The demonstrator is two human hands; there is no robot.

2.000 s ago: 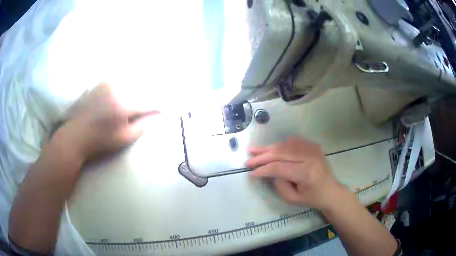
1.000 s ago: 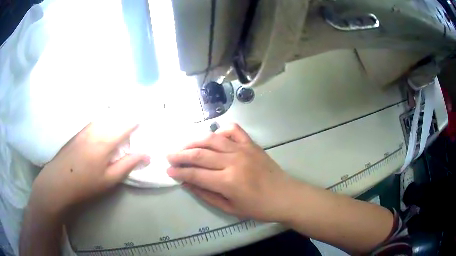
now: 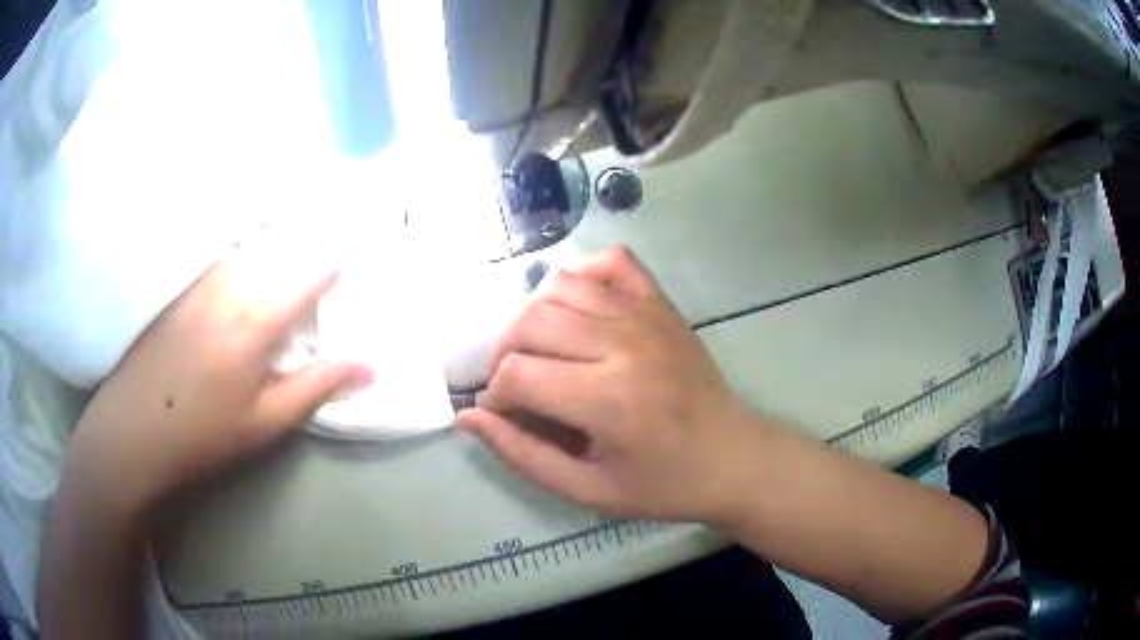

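Observation:
A white garment piece [image 3: 388, 338] lies on the machine bed, its upper part lost in lamp glare. Its curved, layered near edge is in front of my left hand [image 3: 213, 369]. My left hand holds the cloth with thumb and index finger spread across the fold. My right hand [image 3: 600, 381] is at the cloth's right edge with fingers curled; whether it grips cloth is unclear. The presser foot area [image 3: 538, 188] is dark beyond my right hand; the needle cannot be made out.
The machine head [image 3: 713, 75] spans the top. A round screw [image 3: 619, 189] sits right of the foot. A ruler scale [image 3: 513, 558] runs along the near table edge. White strips [image 3: 1063, 300] hang at the right end. More white cloth [image 3: 50, 288] lies at far left.
Both hands came together at the cloth's near edge, now over the slide plate. Since one second ago, my right fingers have curled and drawn slightly right, uncovering the cloth's right edge.

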